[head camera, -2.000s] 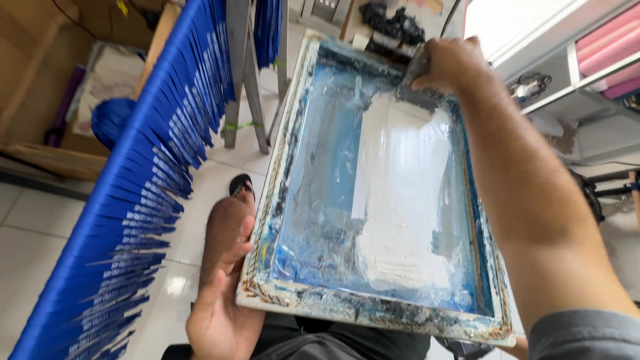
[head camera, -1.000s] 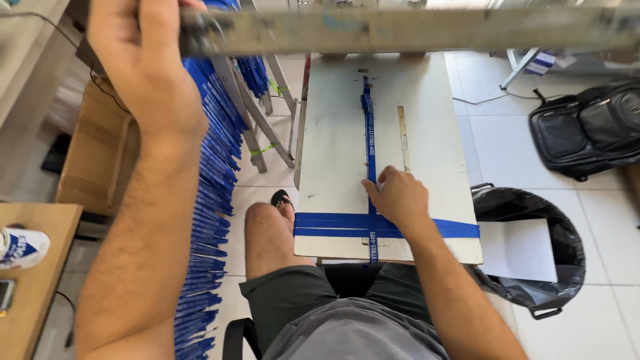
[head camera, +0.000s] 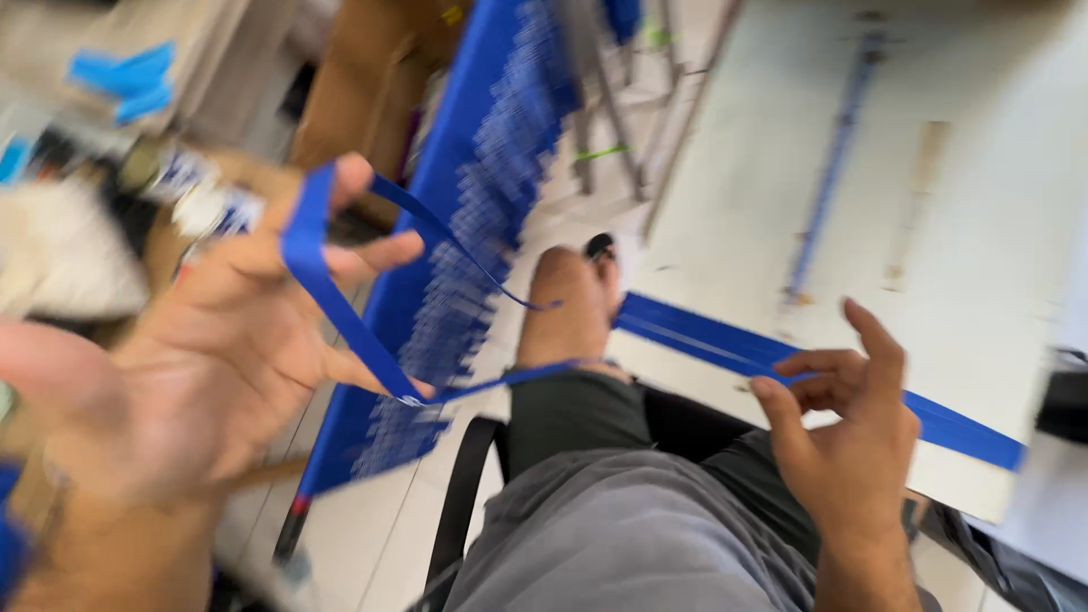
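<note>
A blue ribbon (head camera: 327, 293) is looped over the spread fingers of my left hand (head camera: 212, 365), its ends trailing toward my knee. My right hand (head camera: 837, 416) is half curled over the near part of a white board (head camera: 722, 238), holding nothing that I can see. Two blue bands (head camera: 705, 336) run across the board close to its near edge, partly behind my right hand. Farther up the board lie a narrow bluish strip (head camera: 824, 187) and a tan strip (head camera: 918, 204). The picture is blurred by motion.
Many printed blue ribbons (head camera: 476, 204) hang in a row between my left hand and the board. Behind them stand metal legs (head camera: 608, 127) and a wooden box (head camera: 357, 76). A cluttered surface with containers (head camera: 212, 208) is at the left. A black chair armrest (head camera: 467, 484) is beside my leg.
The long blue ribbon that lay along the board is gone from there, and a blue ribbon is now on my left hand. The raised frame is out of view. The view has swung left.
</note>
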